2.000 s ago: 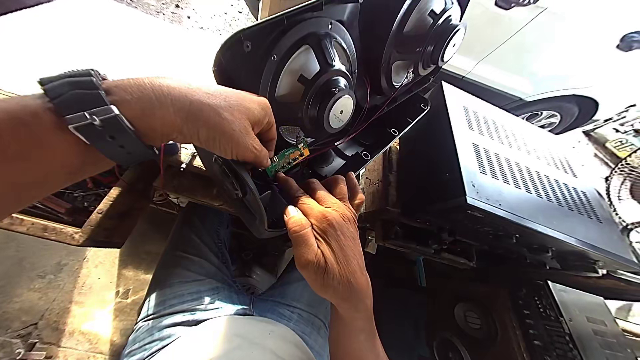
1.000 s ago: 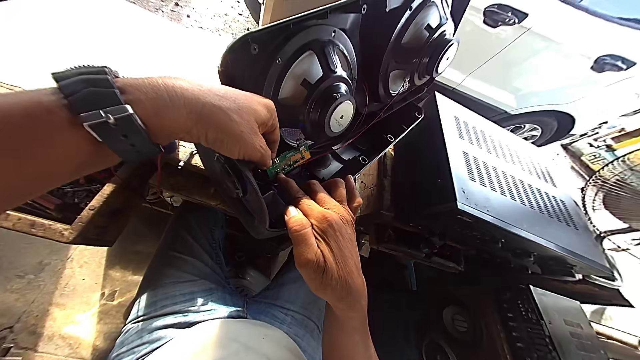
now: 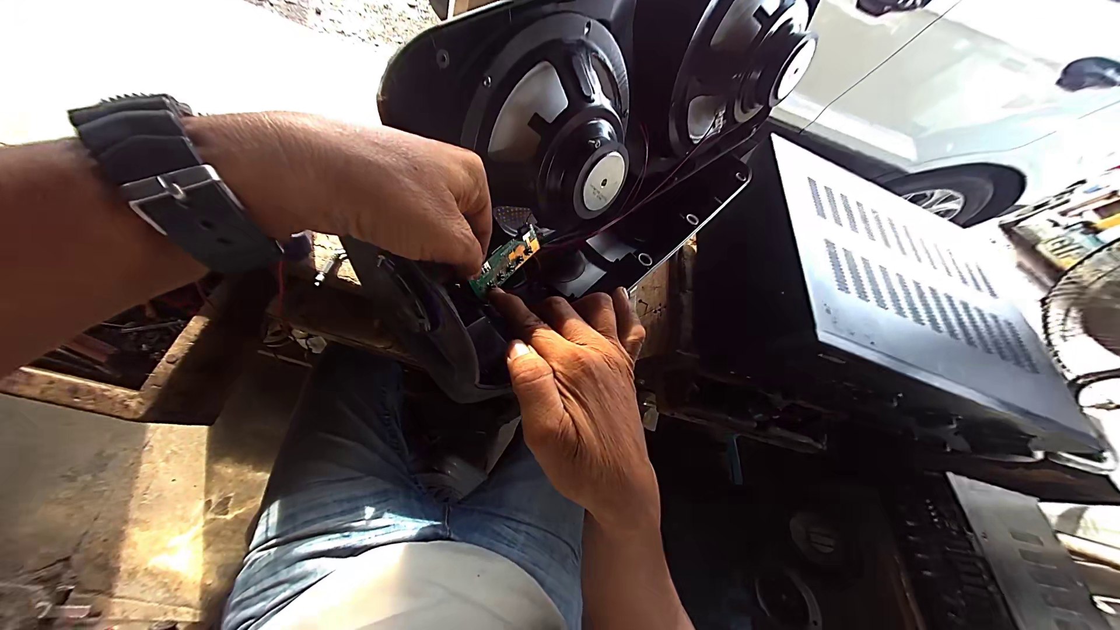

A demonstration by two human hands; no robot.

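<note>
A small green circuit board (image 3: pixel 510 259) with thin wires lies inside the open black plastic speaker housing (image 3: pixel 420 96). My left hand (image 3: pixel 367 188), a black watch strap on its wrist, pinches the board's near left end; its fingertips are partly hidden. My right hand (image 3: pixel 582 398) rests on the housing's near edge, and its index fingertip touches or nearly touches the board's lower end. Behind the board, a round speaker driver (image 3: pixel 560 122) shows its magnet side. A second driver (image 3: pixel 748 70) is at the upper right. Dark red wires run between the board and the drivers.
A metal-cased amplifier (image 3: pixel 910 262) with a vented top stands to the right. A wooden tray (image 3: pixel 79 394) holding dark items is at the left. A fan (image 3: pixel 1089 306) stands at the far right, and a white car (image 3: pixel 927 105) is parked behind. Another vented unit (image 3: pixel 1024 560) sits lower right.
</note>
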